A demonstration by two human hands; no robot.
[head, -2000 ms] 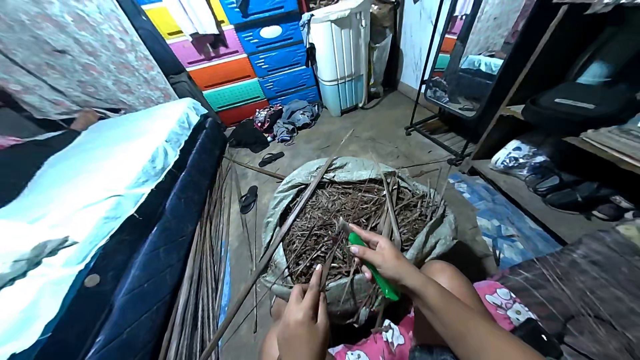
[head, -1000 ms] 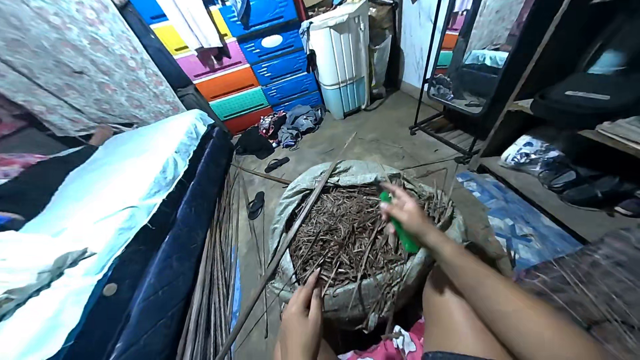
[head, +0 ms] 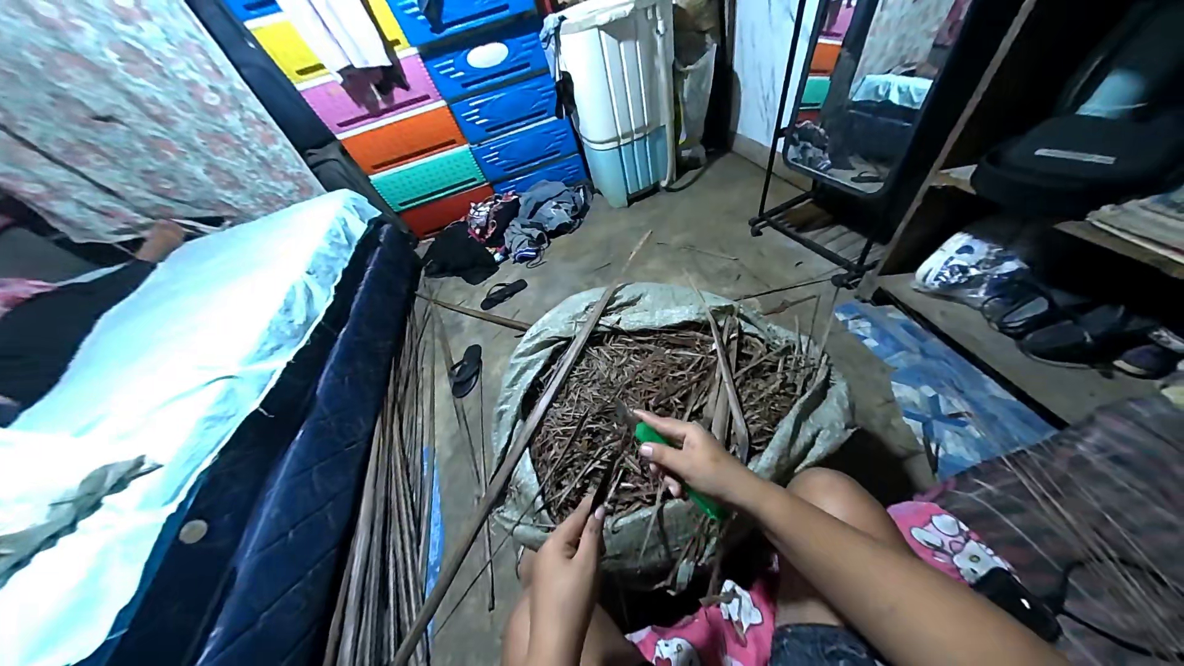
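My right hand (head: 689, 458) is closed around the green handle of a knife (head: 708, 499), whose short blade points up and left over a sack (head: 546, 328). Between the thumb and fingers of my left hand (head: 575, 536) is a thin dark strip of dry plant stalk (head: 606, 481), its upper end close to the blade. The woven sack has a rolled rim and holds a heap of short brown stalk pieces (head: 629, 370). One long stalk (head: 555, 379) lies slantwise across the sack's left side, and a bent strip (head: 726, 370) rests on the heap at the right.
Left of the sack, a bundle of long stalks (head: 393, 462) leans along a dark blue mattress (head: 305, 518). Flip-flops (head: 465, 370) and clothes (head: 546, 217) lie on the floor. Behind stand plastic drawers (head: 509, 102), a white bin (head: 620, 102) and a mirror (head: 865, 102); shoes (head: 1064, 324) sit at right.
My right hand with the knife was farther up and right, away from my left hand, one second ago; now it is back down beside the strip. My left hand has barely moved.
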